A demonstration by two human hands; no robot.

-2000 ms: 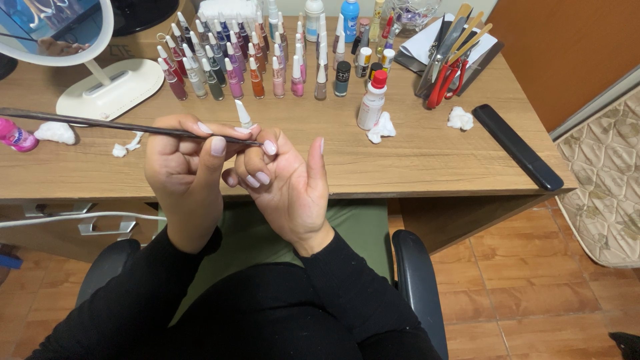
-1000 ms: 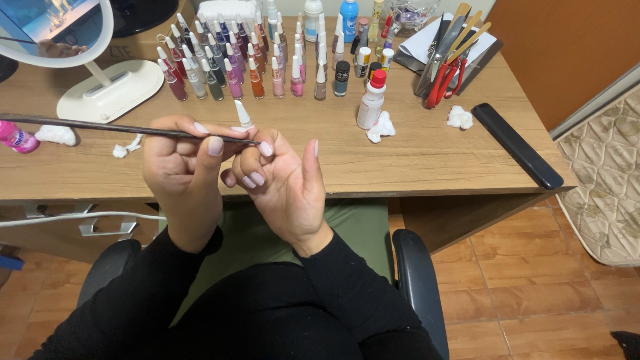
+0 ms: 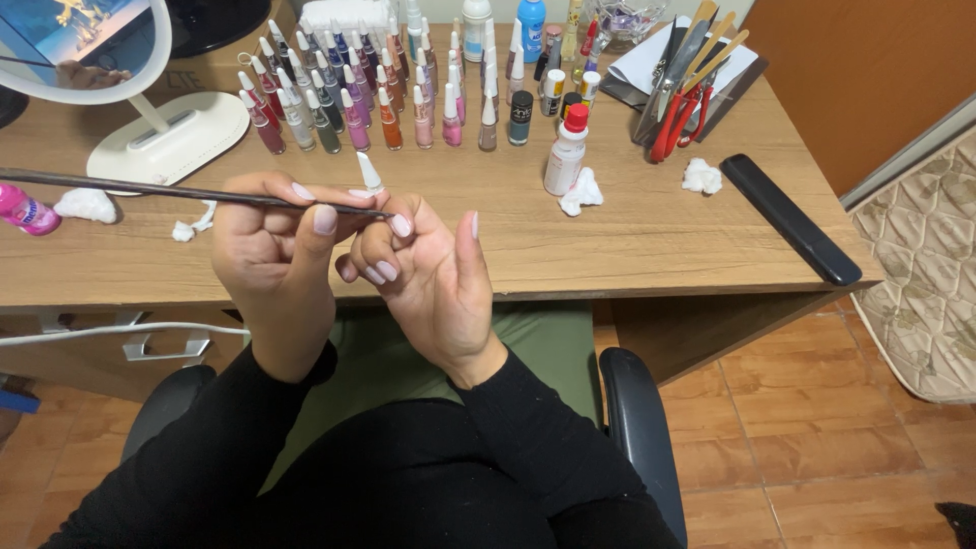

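My left hand (image 3: 278, 248) grips a long thin dark stick (image 3: 152, 187) between thumb and fingers. The stick's tapered end reaches a fingernail of my right hand (image 3: 438, 274), whose fingers are curled with the thumb raised and apart. The nails on both hands are pale pinkish white. Just behind the hands stands a nail polish bottle with a white cap (image 3: 369, 171), its lower part hidden by the fingers. A white bottle with a red cap (image 3: 566, 162) stands beyond my right hand, touching a piece of cotton (image 3: 582, 194).
Rows of nail polish bottles (image 3: 390, 122) stand at the back. A round mirror's white base (image 3: 169, 141) and a pink container (image 3: 27, 210) are at left. At right are a holder with red-handled scissors (image 3: 675, 130), files, more cotton (image 3: 701, 176) and a black case (image 3: 791, 219).
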